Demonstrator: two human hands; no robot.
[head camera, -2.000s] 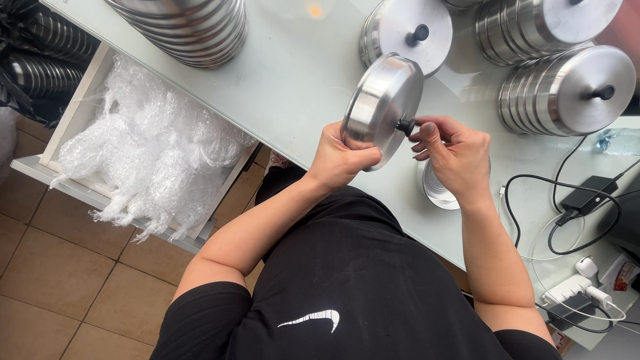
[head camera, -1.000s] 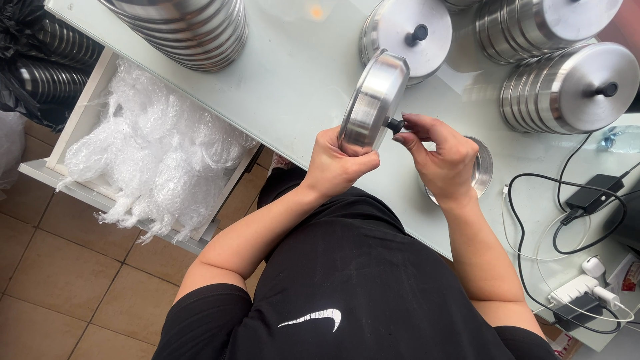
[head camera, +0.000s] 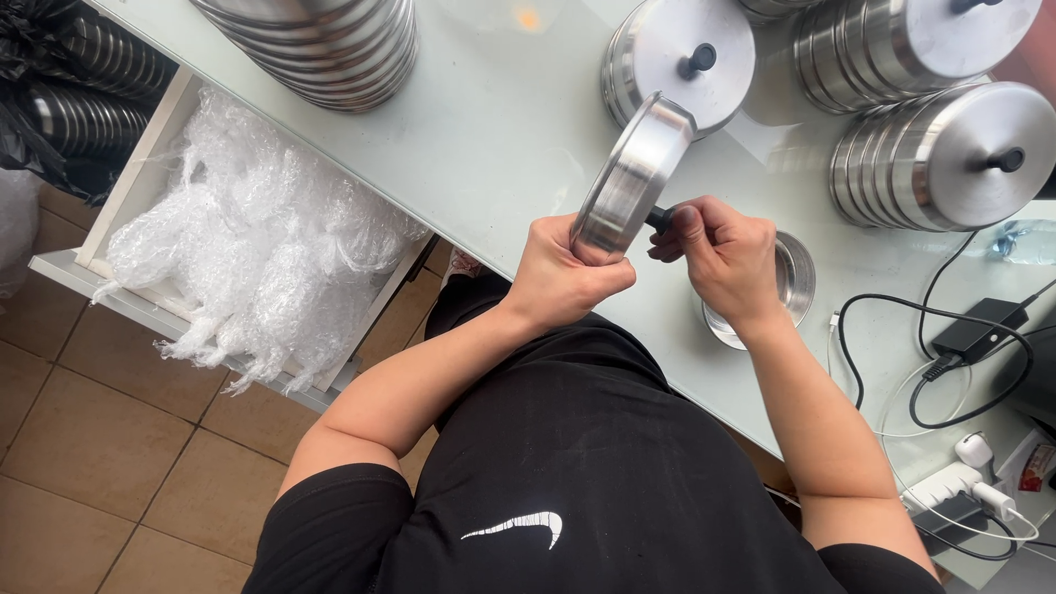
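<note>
A round stainless steel lid (head camera: 631, 181) is tilted nearly on edge above the table, its rim gripped by my left hand (head camera: 565, 268). My right hand (head camera: 722, 256) pinches the small black knob (head camera: 660, 219) that sticks out from the lid's face. Partly behind my right wrist, a shallow round metal bowl or dish (head camera: 796, 280) rests on the glass-topped table (head camera: 495, 190). Beyond the held lid stands a metal container with a black-knobbed lid (head camera: 726, 66).
Ribbed metal stacks stand at the back left (head camera: 355, 58) and right, some under knobbed lids (head camera: 990, 157). An open drawer (head camera: 74, 272) holds bubble-wrap-like clear plastic bundles (head camera: 272, 239). Cables, a power adapter (head camera: 978, 330) and a power strip (head camera: 945, 485) lie at the right.
The held lid has turned more edge-on, so less of its flat face shows. My right hand has shifted slightly, its fingers now on the knob. The dish beside it shows from a different side.
</note>
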